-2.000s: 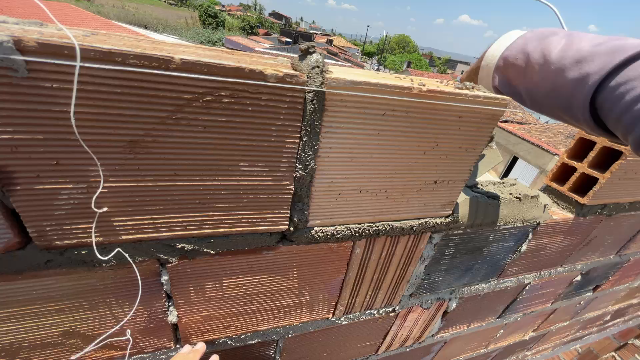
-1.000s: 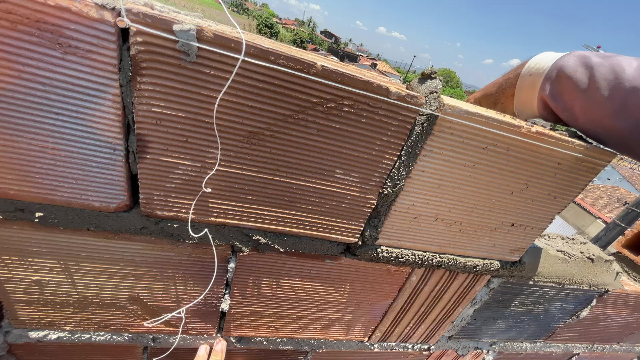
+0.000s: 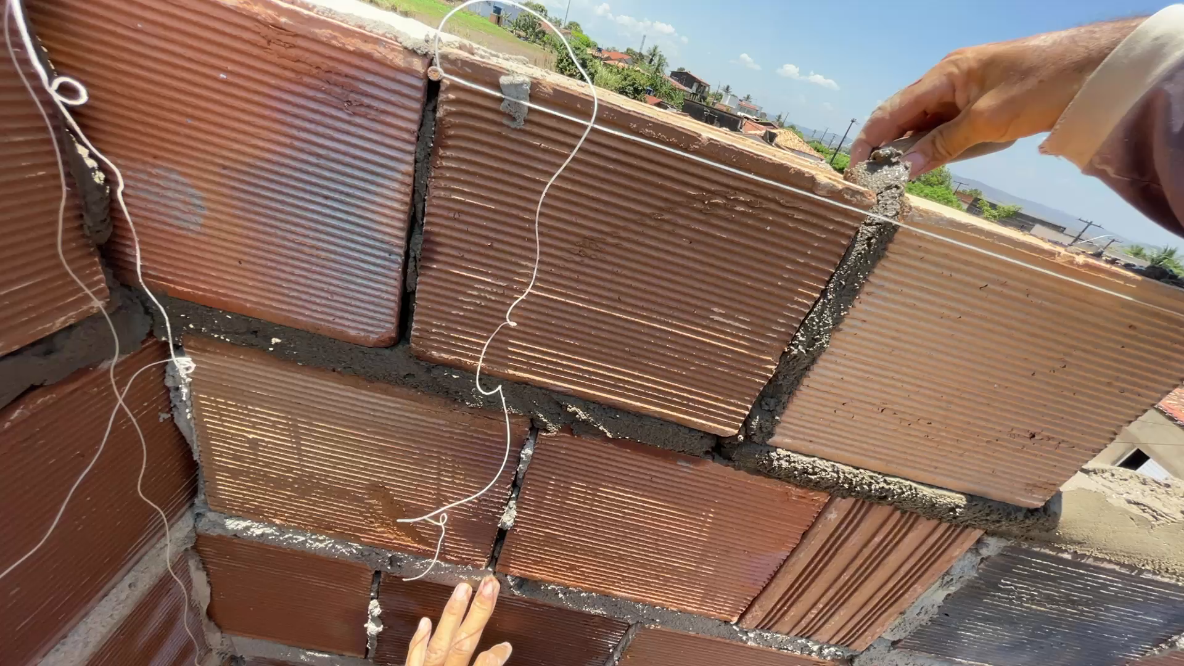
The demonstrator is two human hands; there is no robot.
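My right hand (image 3: 971, 106) reaches in at the top right, its fingers at the wet mortar (image 3: 883, 176) on top of the upright joint between two ribbed clay bricks; a greyish object, partly hidden, lies in its grip, and I cannot tell what it is. My left hand (image 3: 458, 629) rests low at the bottom centre, fingers apart against a lower clay brick (image 3: 518, 629), holding nothing. A taut white string (image 3: 703, 164) runs along the top course from a small peg or nail, and its loose end (image 3: 536, 231) dangles over the middle brick (image 3: 629, 250).
Another brick wall (image 3: 55, 462) meets this one at a corner on the left, with loose white string (image 3: 116, 324) hanging there. Fresh mortar (image 3: 1119, 518) lies on the lower course at the right. Roofs, trees and utility poles stand beyond the wall.
My right hand, out of frame or hidden behind the wall top before, now shows at the upright joint. The view has shifted left along the wall. More of my left hand shows.
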